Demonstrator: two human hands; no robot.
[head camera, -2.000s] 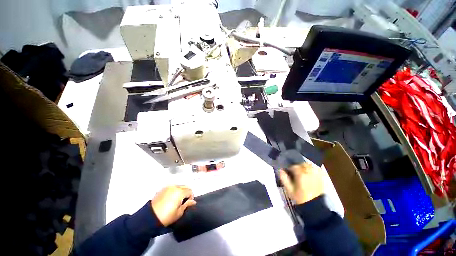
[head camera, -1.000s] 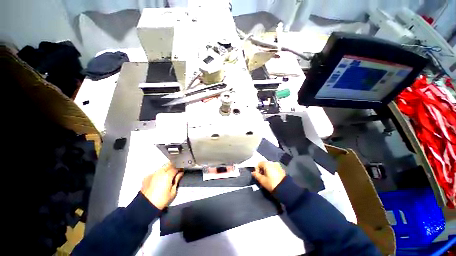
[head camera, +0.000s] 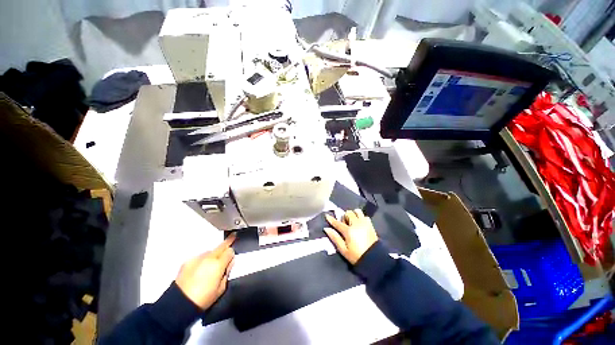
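A narrow black strip (head camera: 244, 240) lies under the small clamp (head camera: 284, 231) with the reddish centre, below the off-white machine head (head camera: 280, 195). It shows on both sides of the clamp. My left hand (head camera: 206, 271) rests at its left end with the index finger extended onto it. My right hand (head camera: 353, 236) lies on its right end with fingers spread. Neither hand is closed around anything that I can see. Overlapping black fabric panels (head camera: 290, 286) lie on the white sheet in front of the clamp.
More dark strips (head camera: 374, 178) overlap right of the head. An open carton (head camera: 475, 259) is at the right, and a carton of black pieces (head camera: 50, 256) at the left. Metal snips or tweezers (head camera: 236, 128) lie on the machine. The screen (head camera: 465, 101), red straps (head camera: 570, 168) and blue crate (head camera: 539, 276) are at the right.
Both hands came to the clamp with a black strip, now under it. The fingers have since loosened and lie flatter on its ends. A second panel now overlaps the front one.
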